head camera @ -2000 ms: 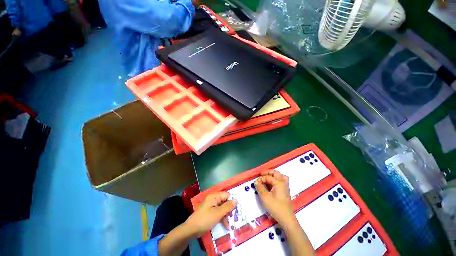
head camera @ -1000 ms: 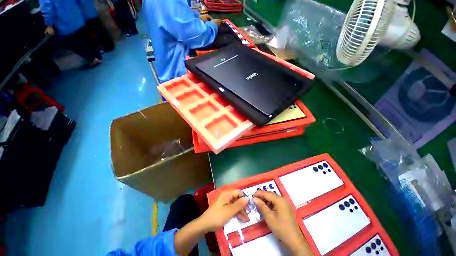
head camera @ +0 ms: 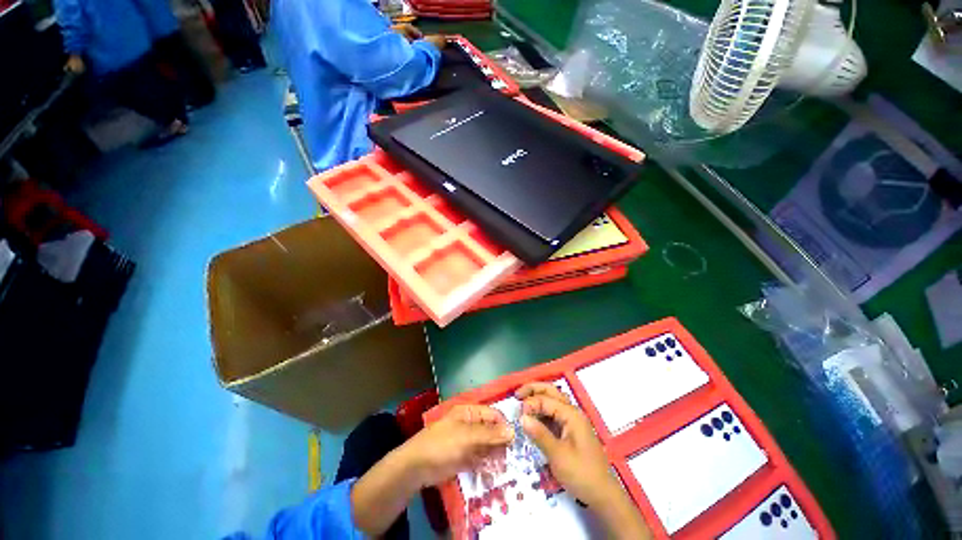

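Note:
My left hand (head camera: 464, 441) and my right hand (head camera: 564, 438) are bare and close together over the left part of a red-orange foam phone tray (head camera: 615, 447). My left hand pinches the upper edge of a clear, shiny carrier sheet (head camera: 512, 487) with small dark and reddish dots. The sheet hangs over the nearer left pockets and partly hides them. My right fingertips are pinched beside the sheet's top edge; I cannot tell if they hold a small piece. White phone back covers (head camera: 646, 384) with dark camera dots lie in the tray.
Behind are stacked foam trays (head camera: 622, 248), an empty foam tray (head camera: 406, 234) and a black box (head camera: 512, 169) on top. An open carton (head camera: 306, 316) stands left of the bench. A white fan (head camera: 754, 63) and plastic bags (head camera: 844, 369) are at right. A person in blue (head camera: 348, 69) works beyond.
The dotted clear sheet is now spread out below my hands, where it was bunched between my fingers. My right fingertips have moved slightly up. The view has shifted a little.

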